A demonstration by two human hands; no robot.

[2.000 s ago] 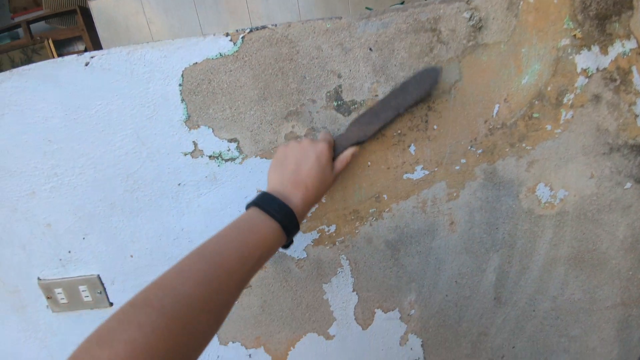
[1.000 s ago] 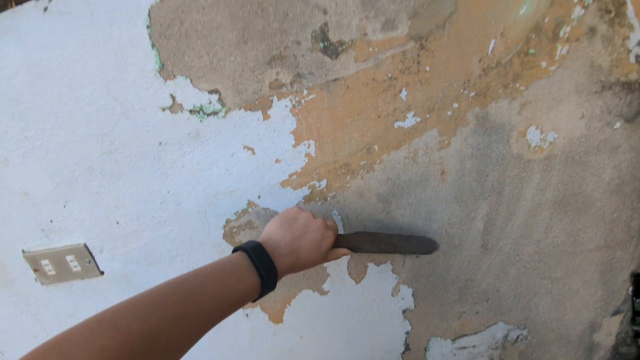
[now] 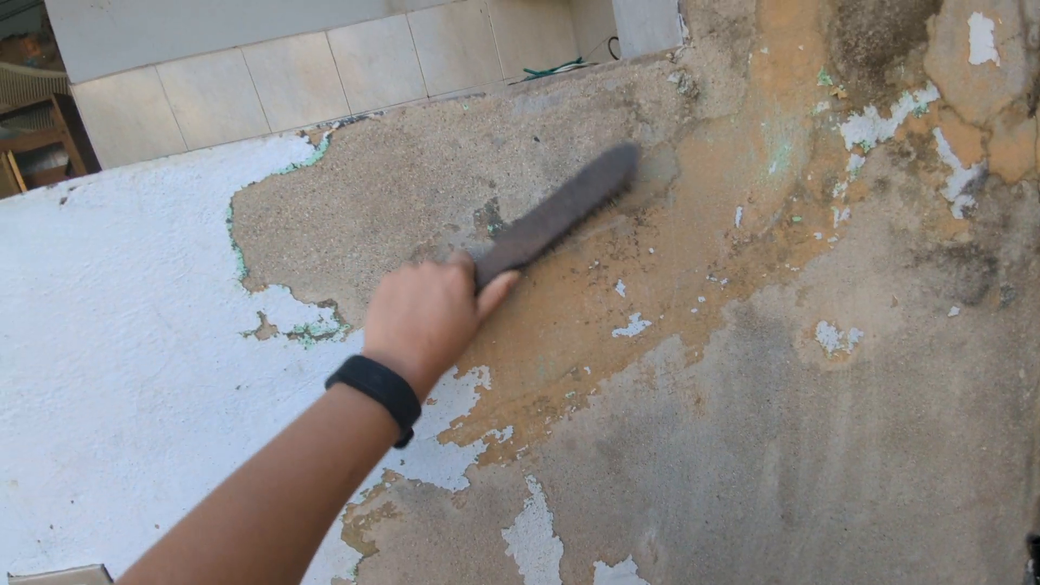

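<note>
My left hand (image 3: 422, 317), with a black band (image 3: 375, 394) round the wrist, is closed on the handle of a long dark scrubbing brush (image 3: 569, 199). Blurred, the brush slants up to the right, with short dark bristles showing along its lower edge. It lies over the wall's bare render (image 3: 366, 187) and an ochre patch (image 3: 552, 325), beside a small dark spot. White paint (image 3: 122, 325) covers the wall at left, its broken edge partly green. Flakes of white paint (image 3: 632, 326) remain right of my hand. My right hand is out of view.
The wall's top edge (image 3: 504, 85) runs across the upper part, with pale tiles (image 3: 374, 69) beyond it. A green cord-like thing (image 3: 556, 71) lies on that edge. Wooden furniture (image 3: 49, 146) stands at upper left. The corner of a wall plate (image 3: 61, 575) shows at lower left.
From the lower grey render a second ago, my left hand has moved the brush back up to the ochre band, and it slants upward again. The view has shifted up.
</note>
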